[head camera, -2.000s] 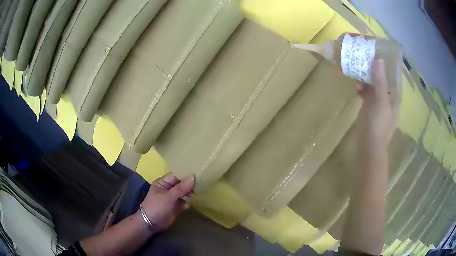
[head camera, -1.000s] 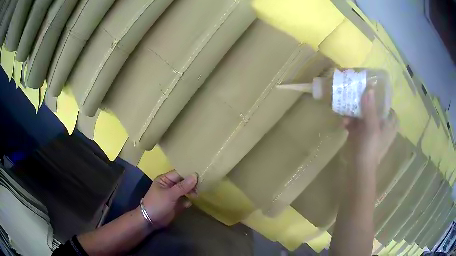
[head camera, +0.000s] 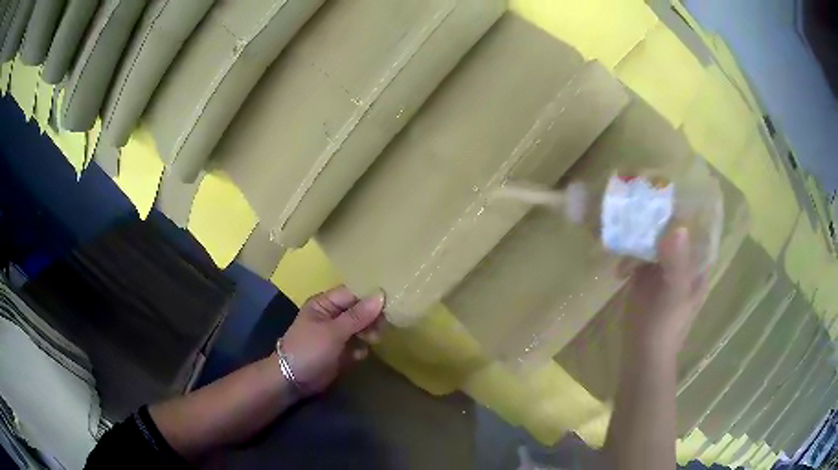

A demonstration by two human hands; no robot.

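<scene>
Khaki panels (head camera: 413, 174) overlap in slanted rows, with thin pale lines along their edges. My left hand (head camera: 335, 335) pinches the lower left corner of one panel between thumb and fingertips. My right hand (head camera: 663, 285) holds a clear glue bottle (head camera: 637, 217) with a white label on its side, slightly blurred. The bottle's long pale nozzle (head camera: 528, 194) points left, its tip at the line near the middle of the pinched panel. Whether the tip touches the panel, I cannot tell.
Yellow pieces (head camera: 220, 220) stick out past the panel ends on both sides. A stack of pale olive sheets (head camera: 41, 376) lies at lower left, beside a dark flat pile (head camera: 138, 307). More tightly overlapped panels lie at the right. A grey-white surface (head camera: 749, 64) shows at upper right.
The bottle in my right hand has moved down and left along the panel's edge line. My left hand still pinches the corner; it and the panels appear slightly higher and further right in view.
</scene>
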